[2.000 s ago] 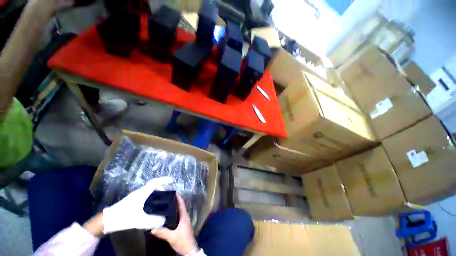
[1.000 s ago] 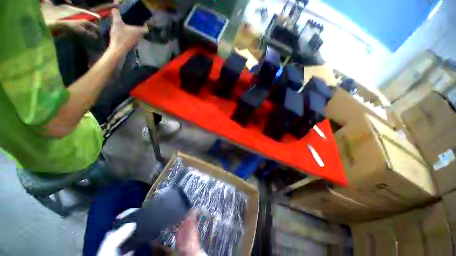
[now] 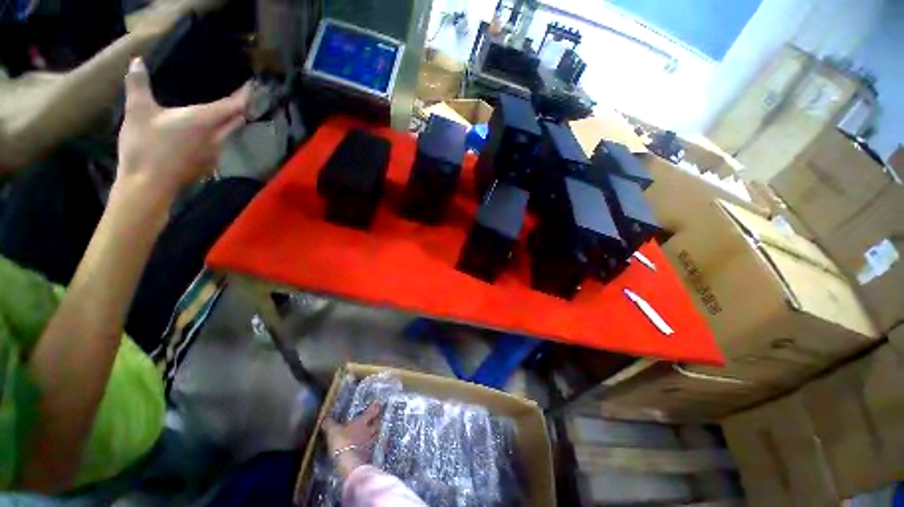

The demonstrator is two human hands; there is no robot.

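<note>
My right hand is bare, with a band at the wrist and a pale pink sleeve. It reaches into the left part of the open carton, its fingers against the plastic sleeves. Whether it grips one cannot be told. The clear, crinkled plastic sleeves stand in rows around dark pieces. My left hand is out of view. On the red-topped table, several black cases stand upright, including one at the left, one at front centre and a tight group at the right.
A coworker's forearm and hand extend at the left, beside a machine with a blue screen. Two pale slivers, one nearer, lie at the table's right. Large brown cartons stand at the right, near a slatted pallet.
The dark case that was in my hands is no longer seen there. My gloved left hand has left the view. My bare right hand is now in the carton. The coworker's hand appears larger and empty.
</note>
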